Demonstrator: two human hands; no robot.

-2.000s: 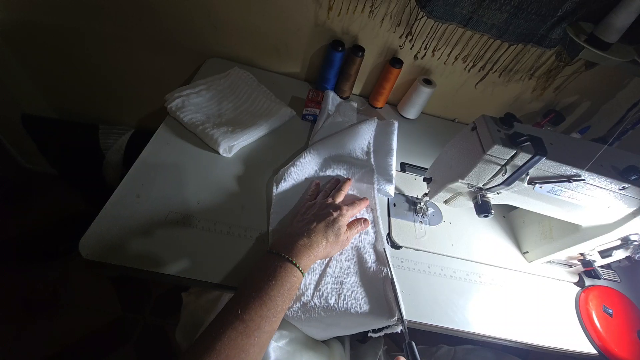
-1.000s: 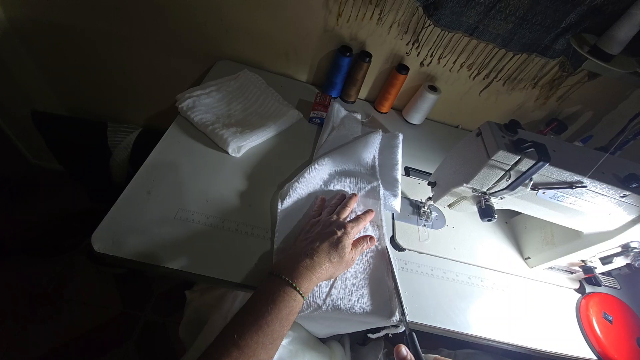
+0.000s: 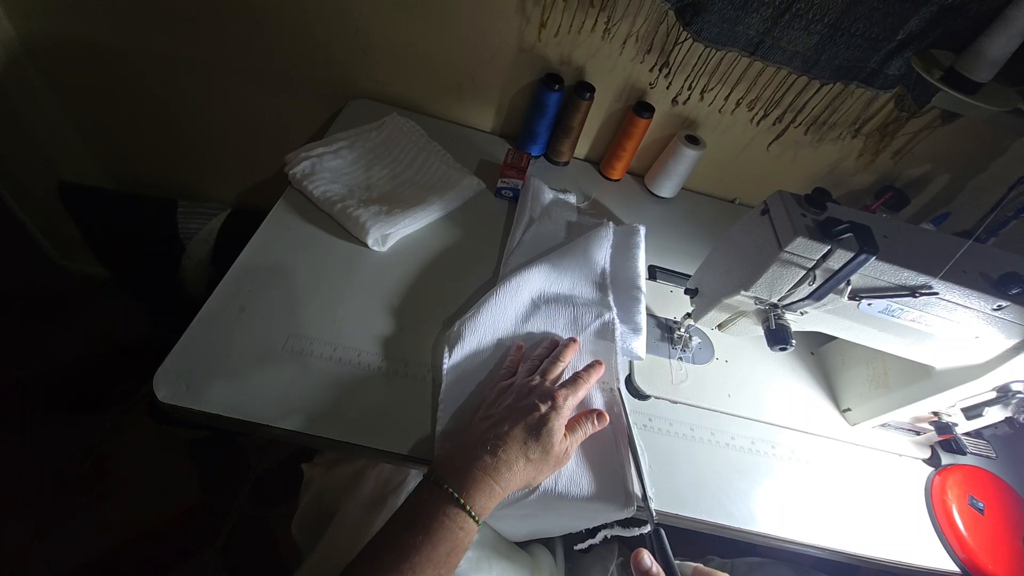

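My left hand (image 3: 532,416), with a beaded bracelet at the wrist, lies flat with fingers spread on a folded white textured fabric (image 3: 552,304). At the bottom edge my right hand (image 3: 672,566) is partly in view, its fingers around the black handle of scissors (image 3: 646,480). The long blades run along the right edge of the fabric, near my left thumb. A thin frayed white strip (image 3: 612,534) hangs beside the scissors, below the fabric's lower edge. Much of the right hand is cut off by the frame.
A sewing machine (image 3: 872,280) stands at the right, its needle area close to the fabric. Behind are blue (image 3: 542,116), brown (image 3: 570,124), orange (image 3: 627,142) and white (image 3: 675,166) thread spools. Folded white cloth (image 3: 384,180) lies back left; a red round object (image 3: 980,516) sits lower right.
The scissors and part of my right hand show more at the bottom edge. The frayed strip now hangs more clearly off the fabric. My left hand stays flat on the fabric.
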